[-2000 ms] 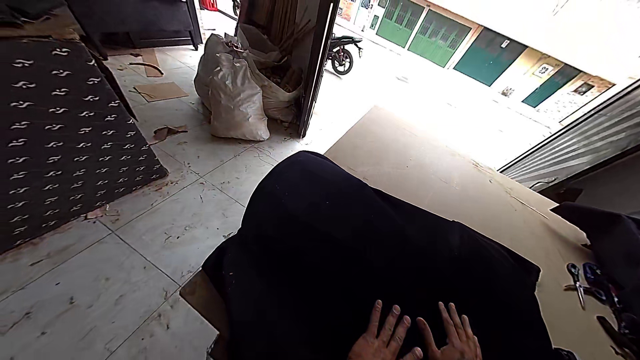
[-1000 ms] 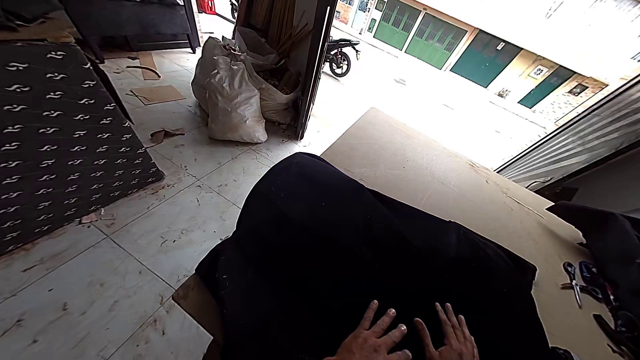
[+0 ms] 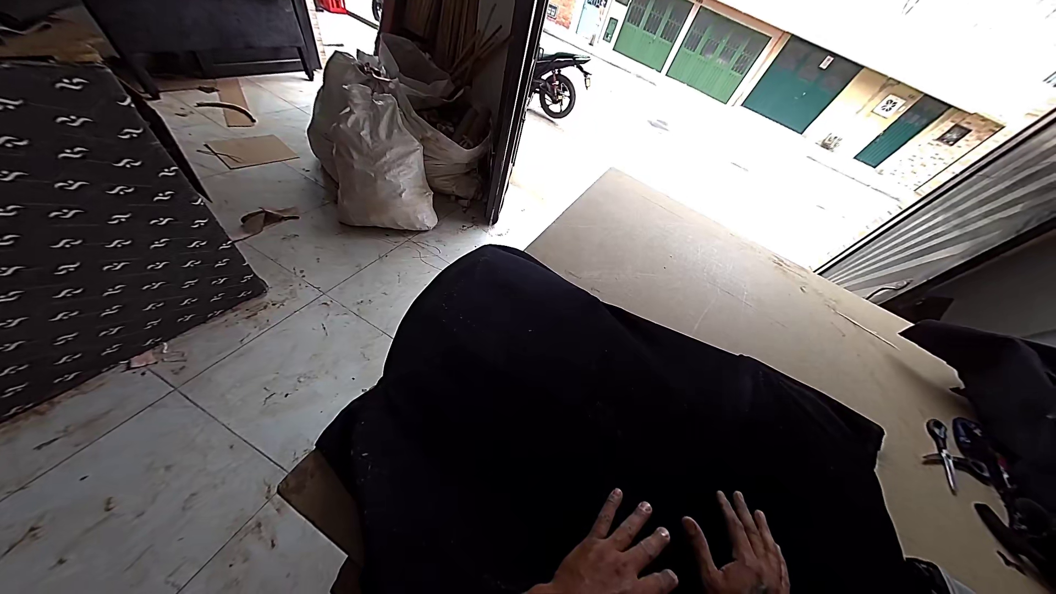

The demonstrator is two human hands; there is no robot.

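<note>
Black fabric is draped in a rounded heap over the near end of a flat tan board tabletop. At the bottom of the view, my left hand lies on the fabric with its fingers spread. Just to its right, my right hand rests palm down on the same cloth, thumb apart from the fingers. Neither hand grips anything. Scissors lie on the board at the right, beside other dark-handled tools and a second bundle of dark fabric.
A dark patterned panel stands at the left on the tiled floor. Full white sacks sit by the door frame, near cardboard scraps. A motorcycle is outside; a corrugated metal shutter stands at the right.
</note>
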